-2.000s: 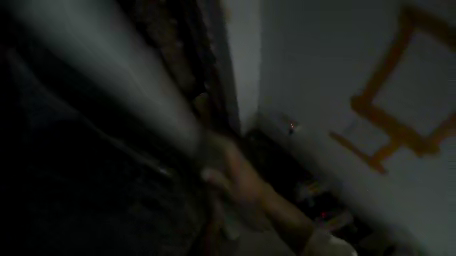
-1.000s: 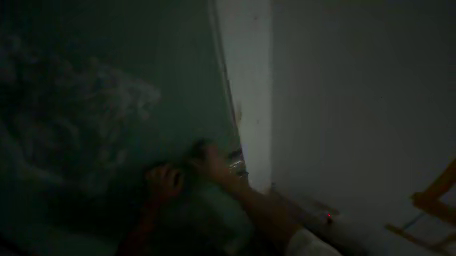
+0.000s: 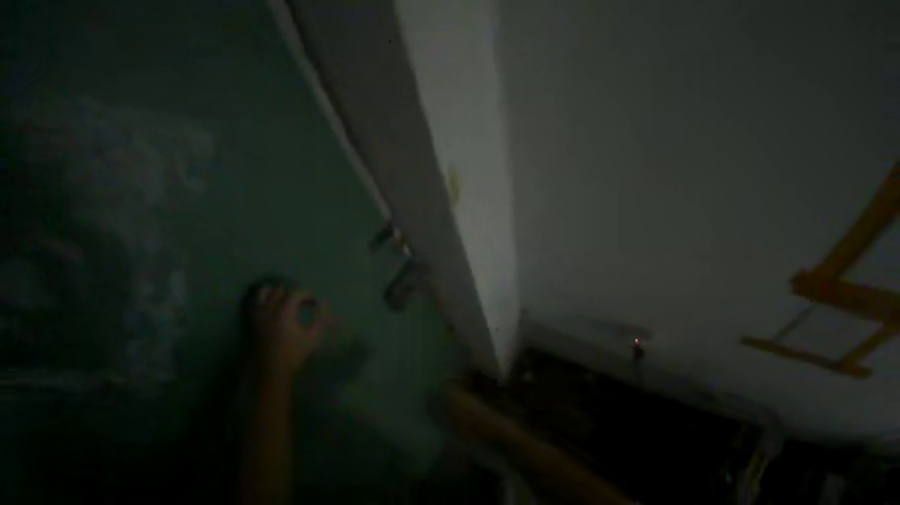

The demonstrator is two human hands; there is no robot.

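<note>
A dark green door (image 3: 296, 187) with pale scuffs fills the left side of the dim picture. A small metal latch (image 3: 400, 276) sits at its edge. My left hand (image 3: 286, 321) is against the door, to the lower left of the latch, with its fingers curled. Whether it grips anything is too dark to tell. My right hand (image 3: 459, 399) is dark and blurred, low by the door's edge, below the latch. Its fingers cannot be made out.
A white door frame or wall corner (image 3: 464, 168) stands right of the door. A grey wall (image 3: 681, 168) with orange-brown painted marks (image 3: 844, 291) is at the right. A small red light (image 3: 637, 343) shows low on it. Dark, unclear items lie along its foot.
The long white bundle seen two seconds ago is out of view. Since one second ago, my right hand has moved down from beside the latch, and a grey strip shows between door edge and white frame.
</note>
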